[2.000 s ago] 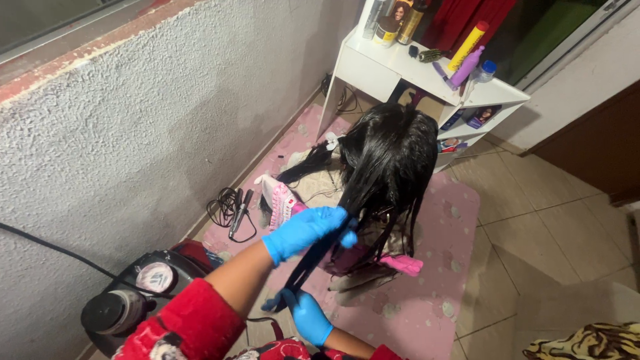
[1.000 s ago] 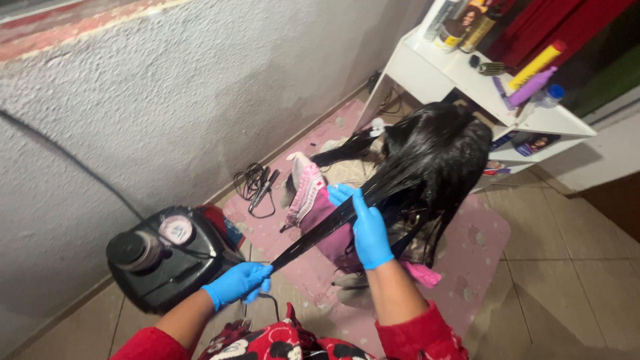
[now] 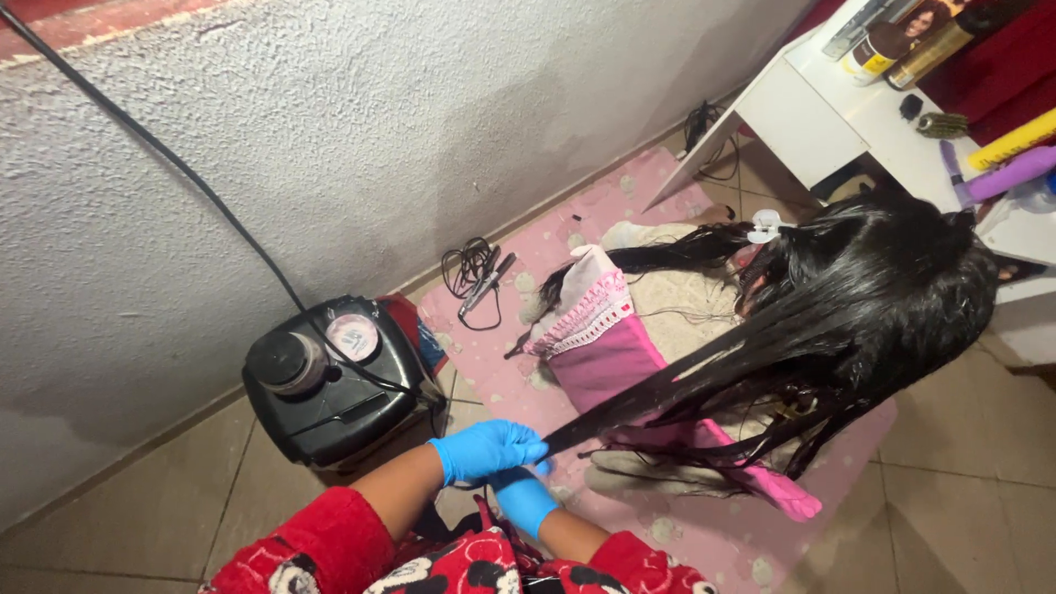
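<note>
A lock of long wet-looking black hair [image 3: 685,371] runs taut from a seated person's head [image 3: 899,289] down to my blue-gloved left hand [image 3: 491,450], which is closed on its end. My right hand [image 3: 525,499], gloved in blue too, is just below and partly behind the left; its fingers are hidden, so its grip does not show. A white hair clip [image 3: 766,227] holds a separate section on the head's far side. Across the person's lap and shoulder area lies a pink cloth with lace trim [image 3: 598,355].
Left stands a black lidded box [image 3: 355,421] bearing a dark-lidded jar [image 3: 289,363] and a round pale lid [image 3: 352,337]. A corded flat iron [image 3: 487,285] lies on the pink mat [image 3: 516,355] by the wall. Bottles and brushes stand on a white table [image 3: 887,140].
My right hand has slid down the lock from near the head to beside my left hand at its end. The left hand remains at the hair's lower end. The view has shifted.
</note>
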